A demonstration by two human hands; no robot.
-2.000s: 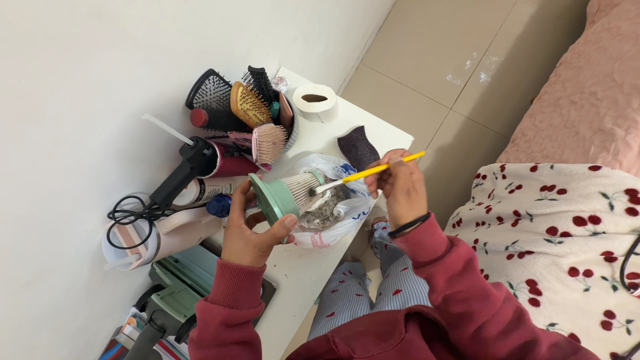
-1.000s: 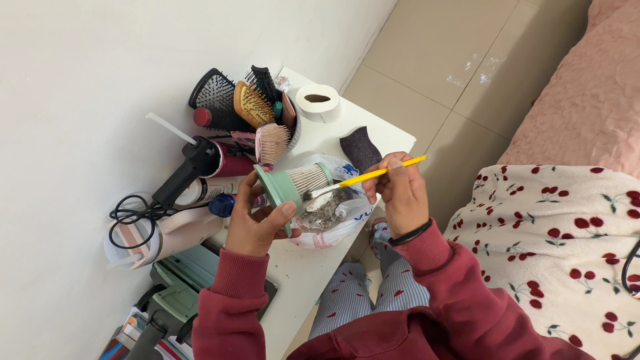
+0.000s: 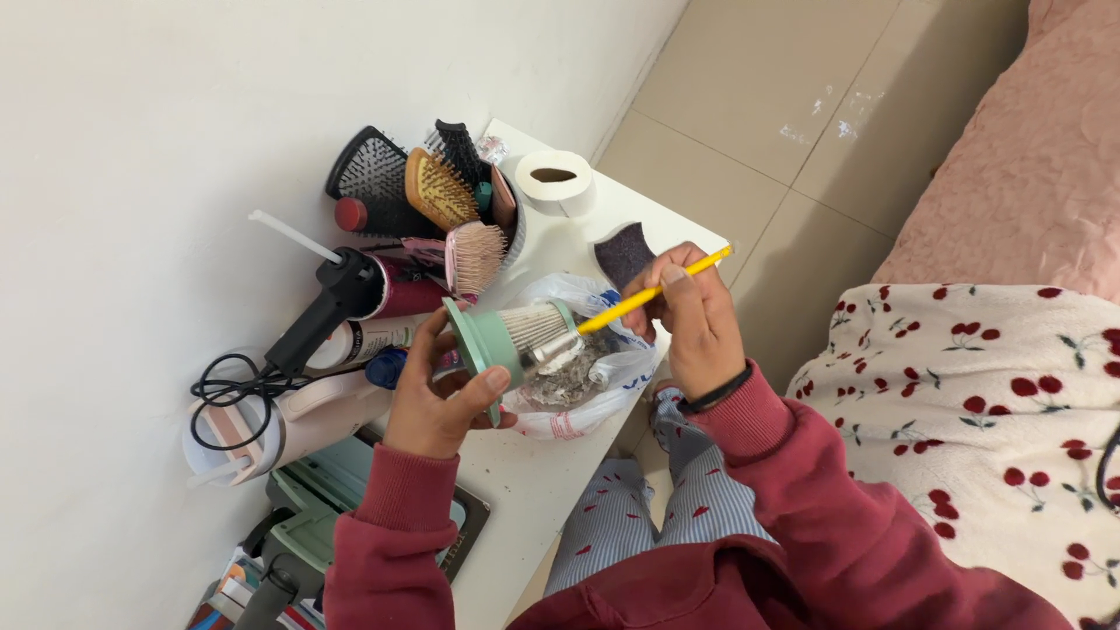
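My left hand (image 3: pixel 451 385) grips the green plastic rim of a pleated vacuum filter (image 3: pixel 503 339), which lies sideways above an open plastic bag (image 3: pixel 560 424). Grey dust and fluff (image 3: pixel 569 381) fill the bag's middle. In my right hand (image 3: pixel 691 328) is a paintbrush (image 3: pixel 634 302) with a yellow handle, held between thumb and fingers. The brush's metal ferrule points down-left, and its bristles are at the filter's pleats beside the green body; exact contact is hard to see. A dark grey sponge (image 3: pixel 624 254) rests on the white table behind my right hand.
On the white table (image 3: pixel 516 481) stand a paper roll (image 3: pixel 555 181), a holder with hairbrushes (image 3: pixel 442 188), a black hair tool with a coiled cord (image 3: pixel 328 306), a pink tumbler (image 3: pixel 324 416) and green vacuum parts (image 3: pixel 306 516). A bed with a cherry-print blanket (image 3: pixel 971 411) is at right.
The brush tip has shifted along the filter toward its green body. My left hand has tilted the filter slightly, and both hands keep their holds.
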